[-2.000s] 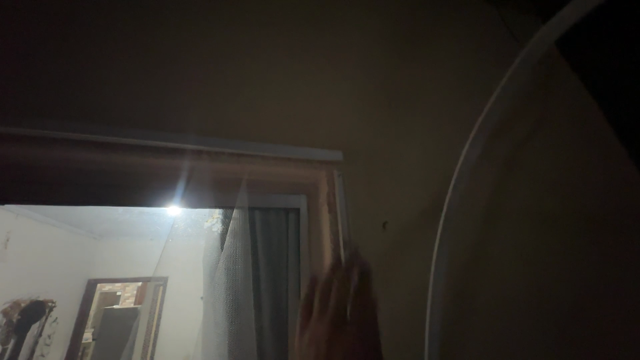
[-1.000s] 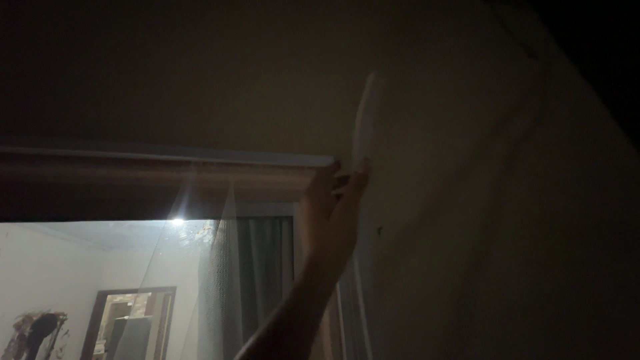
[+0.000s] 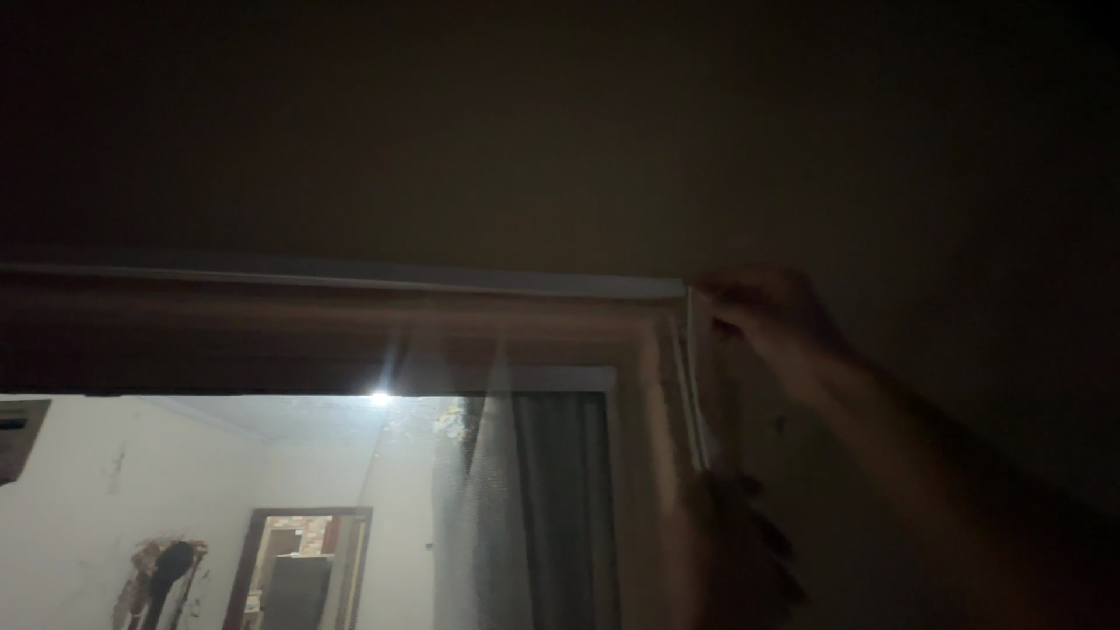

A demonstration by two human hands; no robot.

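A thin white strip (image 3: 694,385) runs down the right outer side of the window frame (image 3: 643,411). My right hand (image 3: 770,306) pinches its top end at the frame's upper right corner, with the forearm reaching in from the lower right. Lower down, my left hand (image 3: 735,542) lies at the strip's lower visible part; it is dark and blurred, so its grip is unclear. Along the top of the frame another pale strip (image 3: 437,278) ends close to my right fingertips. Below my left hand the strip is hidden.
Dim wall (image 3: 525,157) surrounds the frame above and to the right. Behind the window glass are a grey curtain (image 3: 560,490), a bright light (image 3: 379,398) and a lit room with a doorway (image 3: 302,516).
The strip's upper part stood loose above the corner a second ago; now it lies along the frame's side. My right hand has come into view at the corner, and my left hand has moved down.
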